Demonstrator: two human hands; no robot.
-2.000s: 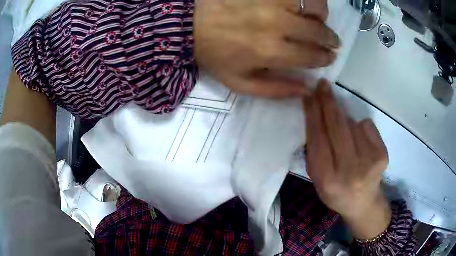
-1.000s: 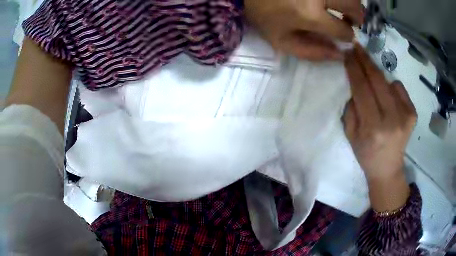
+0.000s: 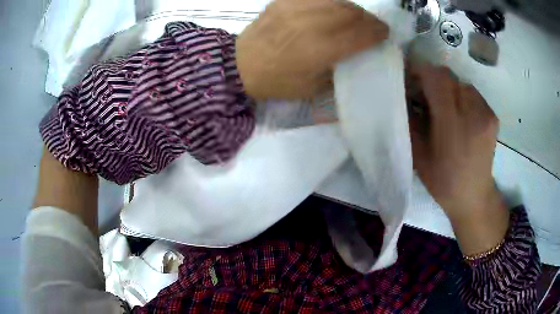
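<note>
White garment cloth (image 3: 227,202) lies under my left forearm and hangs in a curved edge towards the lap. A long plain white strip (image 3: 376,122) runs down from between my hands and loops below them. My left hand (image 3: 310,52) is bent over the top of the strip and closed on the white cloth; its fingertips are partly hidden. My right hand (image 3: 454,132) is at the strip's right edge with curled fingers, pinching it; the hand is blurred and the exact grip is partly hidden.
Shiny metal sewing machine parts (image 3: 423,15) and a round metal disc (image 3: 451,33) are at the upper right on the pale machine bed (image 3: 528,104). Crumpled white pieces (image 3: 138,270) lie left of the plaid apron (image 3: 245,282). More white cloth (image 3: 92,30) is at the upper left.
The strip now stands out between my hands. The pocket outline and paired stitch lines are no longer visible. My hands went right and up, then back left and slightly down.
</note>
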